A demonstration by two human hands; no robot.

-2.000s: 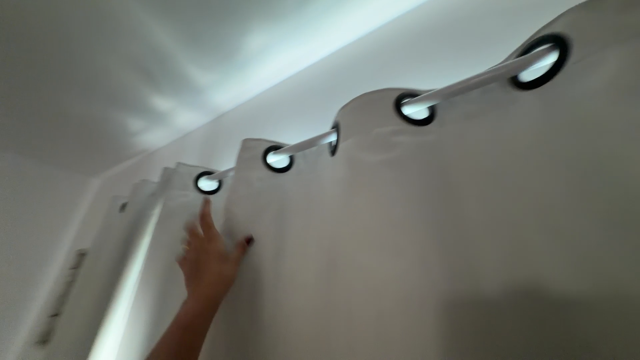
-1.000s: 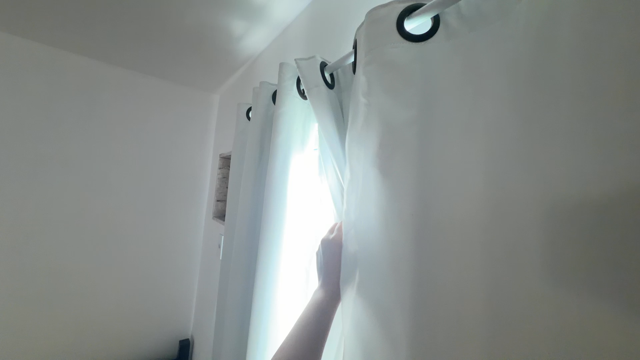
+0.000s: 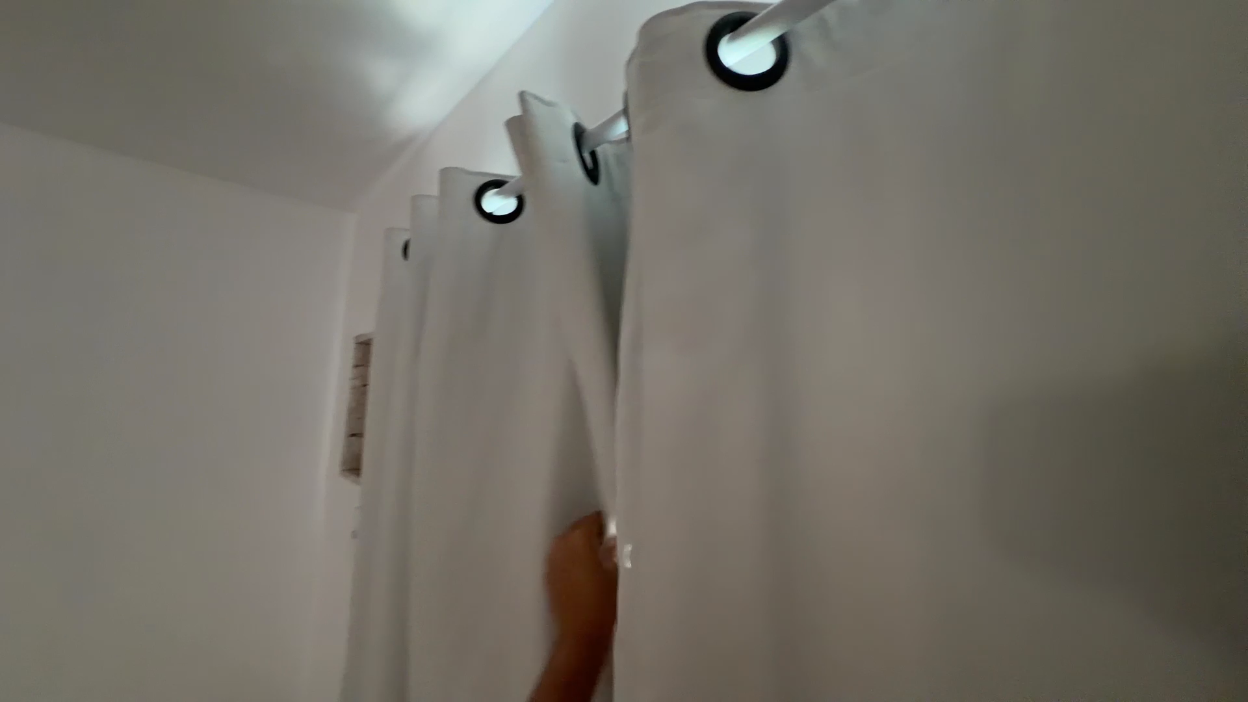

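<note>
My left hand (image 3: 582, 575) is raised at the lower middle of the view, closed on the edge of a white grommet curtain (image 3: 487, 409). Its fingertips are partly hidden behind the fold of the nearer curtain part (image 3: 780, 370). The gathered edge runs from the hand up to the white curtain rod (image 3: 604, 130). Black-rimmed grommets, such as the large one (image 3: 717, 70) at the top, hold the fabric on the rod. My right hand is out of view.
A plain white wall (image 3: 166, 419) stands at the left, under the pale ceiling (image 3: 214, 88). A small brownish rectangular object (image 3: 357, 405) is on the wall just beside the curtain's left edge. A soft shadow lies on the curtain at the right.
Two seconds ago my left hand was near a grommet with its fingers spread; now it is closed on the curtain edge. The bright gap seen one second ago is covered by fabric.
</note>
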